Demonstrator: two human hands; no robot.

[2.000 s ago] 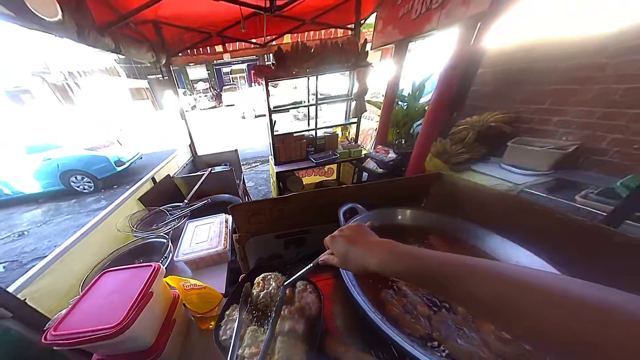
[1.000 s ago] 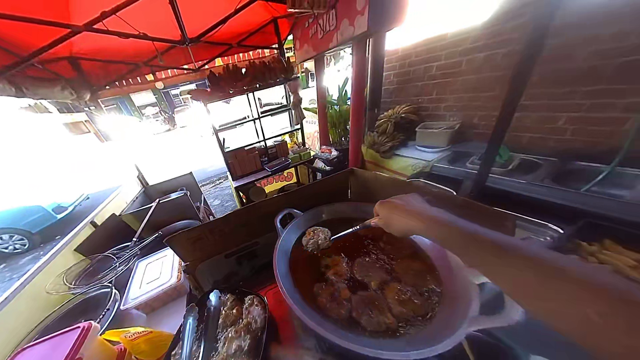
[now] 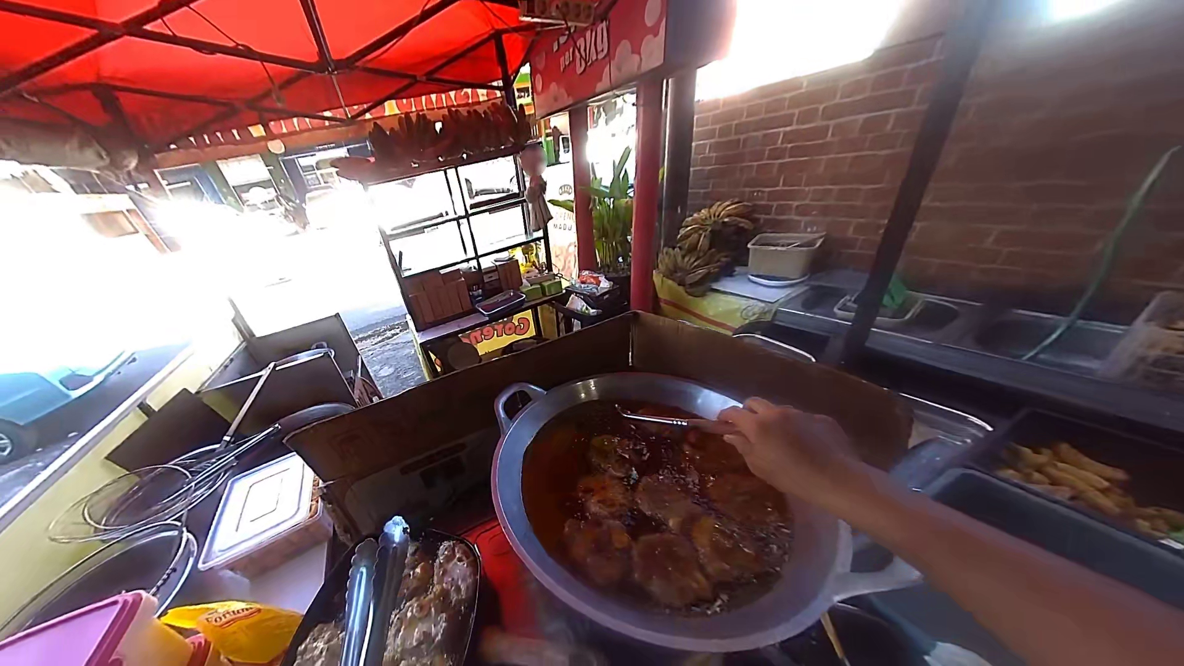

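Note:
My right hand (image 3: 786, 444) grips the handle of a metal spoon (image 3: 652, 419) over the far part of a large metal wok (image 3: 680, 638). The spoon's tip is down at the dark oil. Several browned fritters (image 3: 671, 566) lie in the bubbling oil. Left of the wok, a black tray (image 3: 476, 592) holds pale, lumpy raw mixture (image 3: 430, 592), with metal tongs (image 3: 375, 587) lying over it. My left hand is not plainly seen; a blurred shape shows at the bottom edge below the wok.
Cardboard panels (image 3: 416, 444) stand behind the wok. Wire strainers (image 3: 176, 490), a lidded plastic box (image 3: 264, 509), a yellow pouch (image 3: 236, 629) and a pink-lidded tub (image 3: 79, 634) are at left. Fried pieces (image 3: 1078, 476) fill a dark tray at right; bananas (image 3: 708, 240) and metal sinks are behind.
My right hand has moved from the tray to over the wok. The spoon held a pale lump one second ago; now its tip is at the oil and no lump shows on it. The view has swung right.

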